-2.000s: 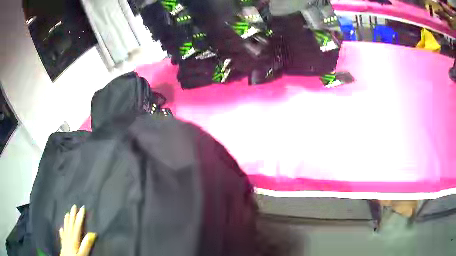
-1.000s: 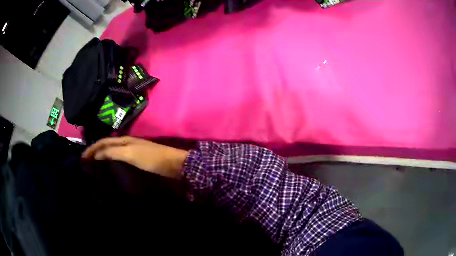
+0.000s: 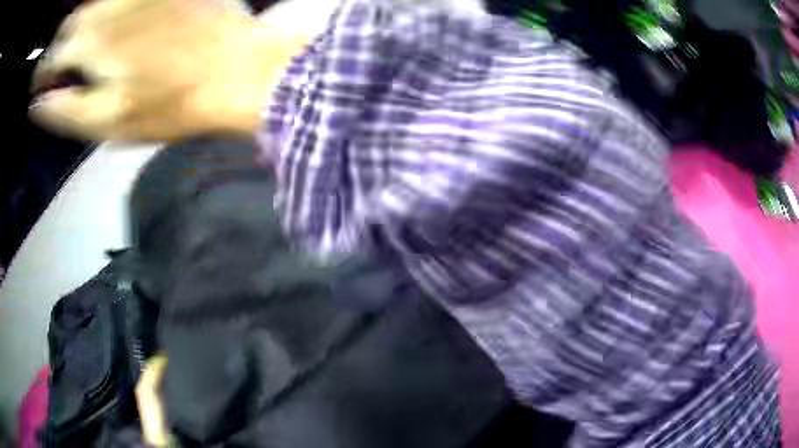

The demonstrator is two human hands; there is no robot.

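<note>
A large black backpack (image 3: 350, 350) fills the lower middle, close in front of me, its rounded end upward. A black bag or strap part (image 3: 83, 350) shows at its left side. My right hand (image 3: 149, 74) is blurred at the top left, above the backpack's rounded end; its fingers look bent and I cannot tell if they hold anything. A plaid sleeve crosses the backpack from the right. My left hand (image 3: 153, 402) shows only as a thin strip of finger against the backpack at the lower left; the rest is hidden.
The pink tabletop (image 3: 731, 227) shows at the right. Black bags (image 3: 718, 96) with green-striped tags stand on it at the top right, blurred. A white wall (image 3: 70, 210) is at the left, with a dark area above it.
My right hand and sleeve have moved up and now look much larger. The large backpack is lit and its top shows. A strip of my left hand has come into view.
</note>
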